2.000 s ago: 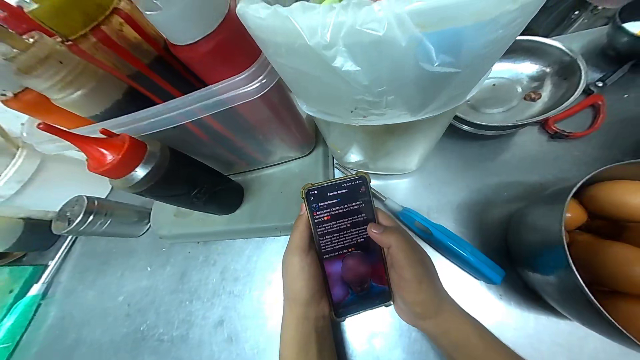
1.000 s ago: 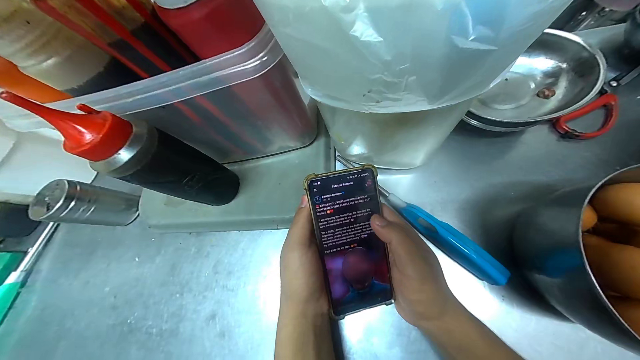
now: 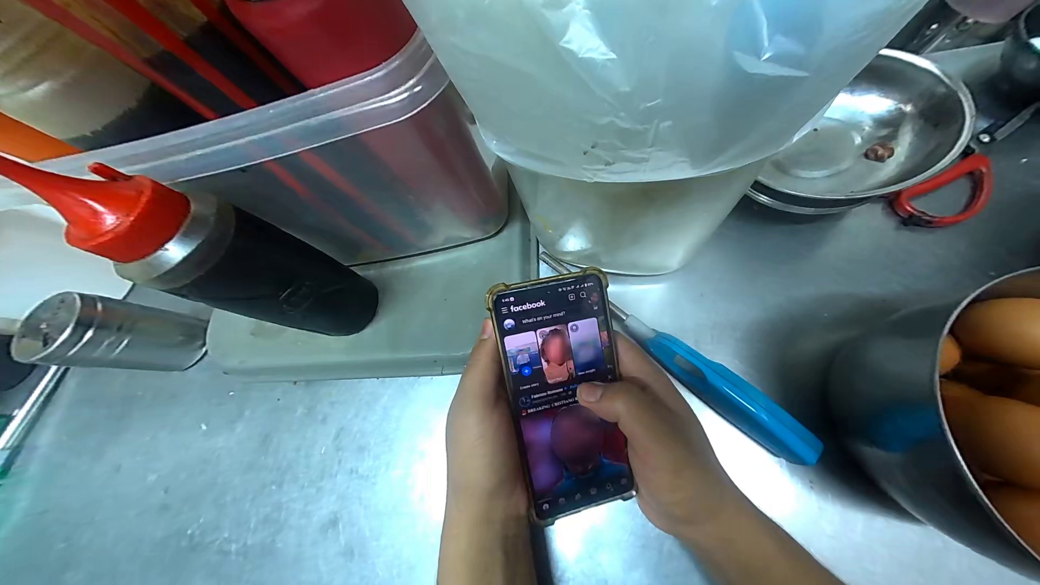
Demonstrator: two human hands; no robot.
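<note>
A smartphone (image 3: 561, 398) in a case with bumper corners is held upright between both hands, its screen lit. My left hand (image 3: 487, 431) grips its left edge. Along the right edge is my right hand (image 3: 658, 431), with the thumb resting on the screen. Behind the phone and my right hand, a tool with a blue handle (image 3: 731, 398) lies slantwise on the steel counter; its far end is partly hidden. Beyond the phone stands a translucent plastic container (image 3: 634, 219) with a plastic bag over its upper part.
A dark squeeze bottle with a red cap (image 3: 284, 276) and a metal shaker (image 3: 122, 331) are at left, by a clear plastic bin (image 3: 390, 179). At right are a metal pot (image 3: 894, 422) of brown eggs and a steel pan (image 3: 861, 130) with a red handle.
The phone's screen has changed from a text post to a feed with picture tiles. Both hands still hold the phone.
</note>
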